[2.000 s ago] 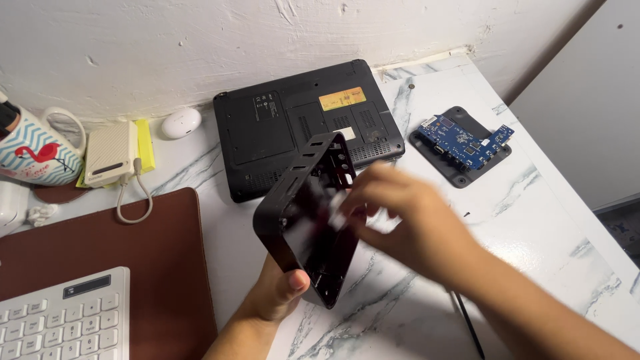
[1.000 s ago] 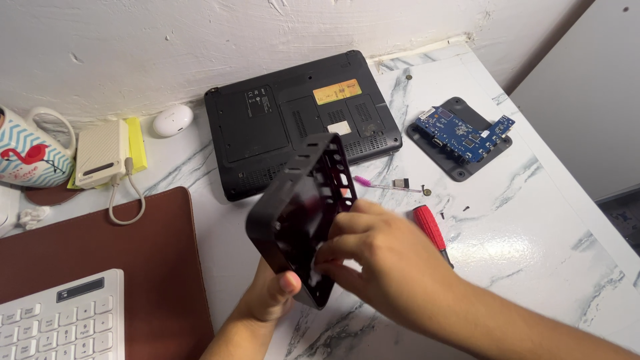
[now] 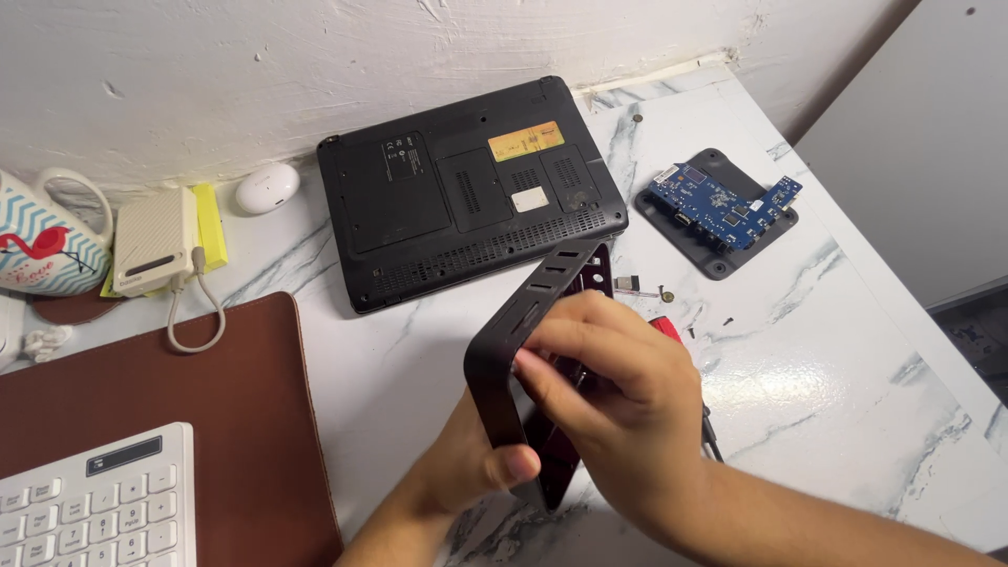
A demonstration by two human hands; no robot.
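Note:
My left hand (image 3: 480,461) grips a black plastic device housing (image 3: 504,354) from below, its thumb on the near rim. The housing stands tilted on edge, slots along its upper wall and port holes in the far wall. My right hand (image 3: 622,378) reaches into its hollow side, fingertips bent against the inside near the slotted wall; whether they pinch anything is hidden. Behind the housing, a black laptop (image 3: 394,189) lies underside up. On the right, a blue circuit board (image 3: 724,206) rests on a dark square cover (image 3: 717,264).
Right of the housing lie a small USB dongle (image 3: 628,283), small screws (image 3: 728,321) and a red handle (image 3: 666,327), partly behind my right hand. A brown desk mat (image 3: 244,409), white keyboard (image 3: 177,488), flamingo mug (image 3: 51,236), beige power bank (image 3: 155,236) and white earbud case (image 3: 268,189) are at left.
My right hand has moved within the housing, from its lower part up toward the slotted wall. My left hand keeps its hold. The red handle, in sight a second ago, is now mostly covered.

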